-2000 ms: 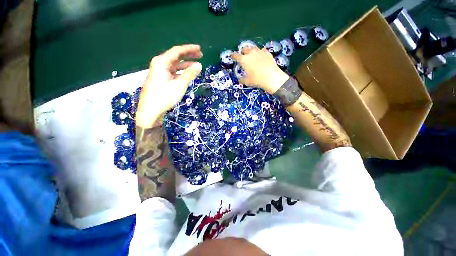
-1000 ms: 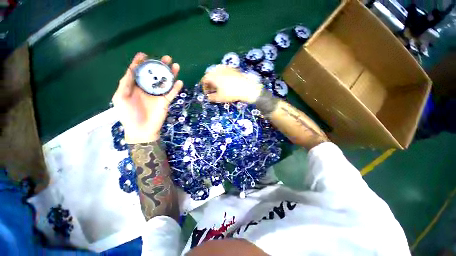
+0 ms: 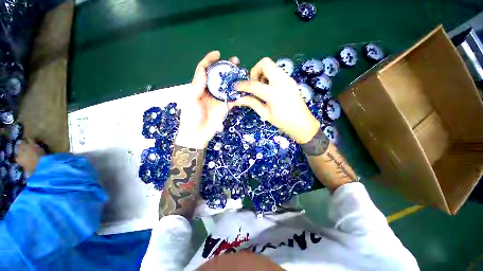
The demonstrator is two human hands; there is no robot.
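Observation:
My left hand [image 3: 204,108] holds a round white-faced housing [image 3: 215,79] with a dark rim, palm up, above the back edge of the board heap. My right hand [image 3: 278,100] holds a blue circuit board [image 3: 231,81] by its fingertips against the right part of the housing's face. A pale wire hangs below the board. The heap of blue circuit boards [image 3: 254,164] with tangled white wires lies under and in front of both hands. A smaller group of blue boards [image 3: 153,169] lies left of my left forearm.
More white-faced housings [image 3: 348,56] stand right of my hands, beside an open cardboard box [image 3: 418,116]. One unit [image 3: 306,10] lies at the far back. A white sheet [image 3: 106,127] lies on the left. A person's blue sleeve [image 3: 53,196] and hand are at the left, near dark units.
My right hand has come up from the heap with a blue board and met the housing in my left hand. The view has shifted, showing more of the person at the left.

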